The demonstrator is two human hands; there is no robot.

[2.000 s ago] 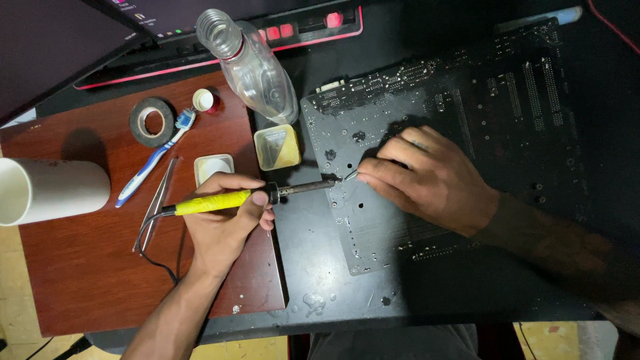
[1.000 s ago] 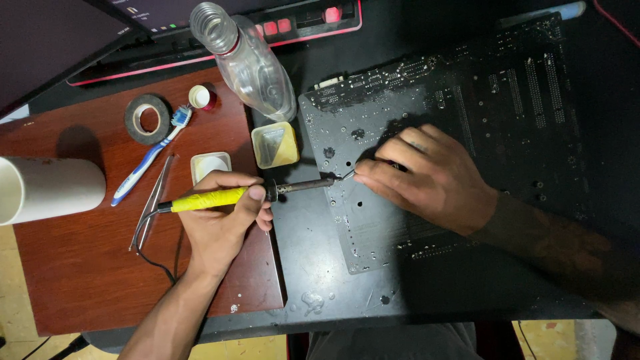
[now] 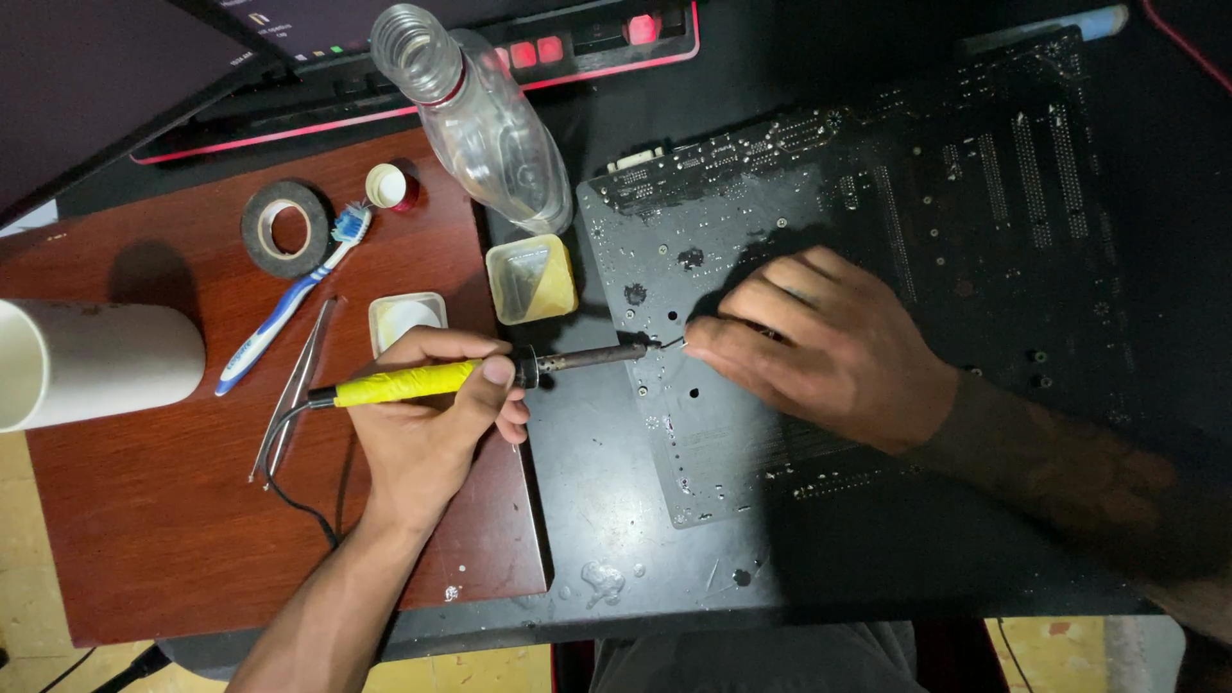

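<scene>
My left hand (image 3: 433, 414) grips a soldering iron (image 3: 414, 383) by its yellow-wrapped handle. The iron's tip points right, over the left part of a black computer motherboard (image 3: 712, 231) that lies solder side up. My right hand (image 3: 818, 346) rests on the board and pinches a thin dark wire or pin (image 3: 674, 343) between thumb and fingers, its end close to the iron's tip. Whether tip and wire touch is too small to tell. A small container with yellow material (image 3: 553, 289) sits left of the board, and another small tub (image 3: 414, 313) is just above my left hand.
A clear plastic bottle (image 3: 500, 144) lies tilted at the board's upper left. On the reddish wooden board (image 3: 154, 500) are a roll of black tape (image 3: 252, 231), a toothbrush (image 3: 289, 303), metal tweezers (image 3: 298, 385), a small cap (image 3: 387, 186) and a white cup (image 3: 125, 361). A keyboard (image 3: 597, 58) lies behind.
</scene>
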